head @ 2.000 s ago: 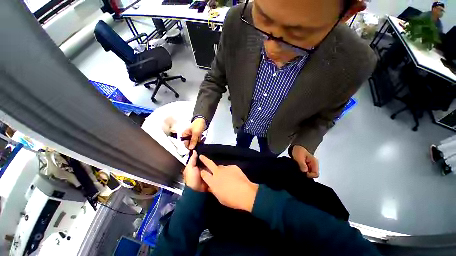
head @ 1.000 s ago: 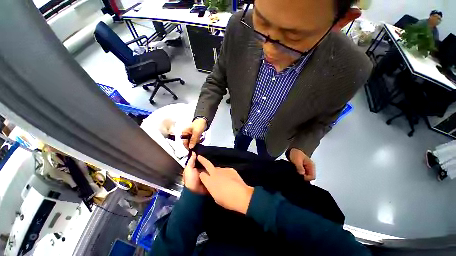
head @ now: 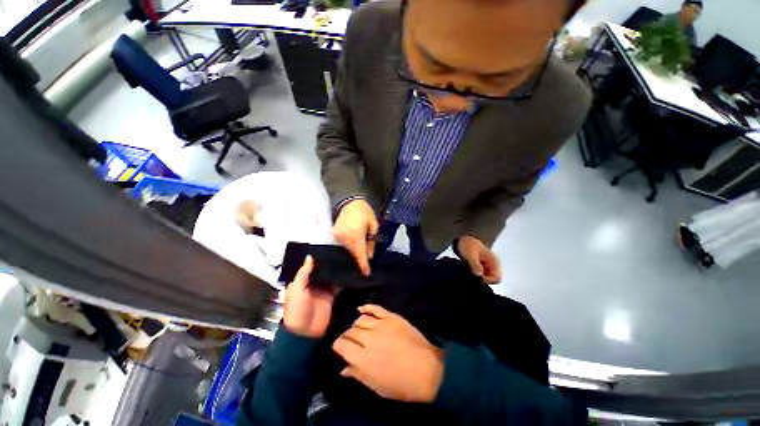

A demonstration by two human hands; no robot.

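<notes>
The large black garment [head: 492, 324] lies across my front, and its folds are hard to make out. My left hand [head: 307, 301] grips the flat black strip [head: 321, 263] at the garment's left end, thumb on top. My right hand [head: 387, 354] rests on the black cloth with bent fingers; whether it pinches any cloth cannot be told. The person opposite, in a grey-brown blazer [head: 358, 100], touches the strip with one hand [head: 357, 233] and holds the garment's far edge with the other hand [head: 479, 260].
A round white bin [head: 287, 200] with scraps stands beyond the strip. A grey curtain-like panel [head: 108, 208] runs along the left. Blue crates [head: 129, 162] stand behind it. A white sewing machine [head: 50, 374] is at lower left. A swivel chair [head: 208, 108] and desks are behind.
The black strip now lies flatter and wider at the left end. My right hand has moved away from my left hand, down onto the cloth. The other person's hand has moved right along the strip.
</notes>
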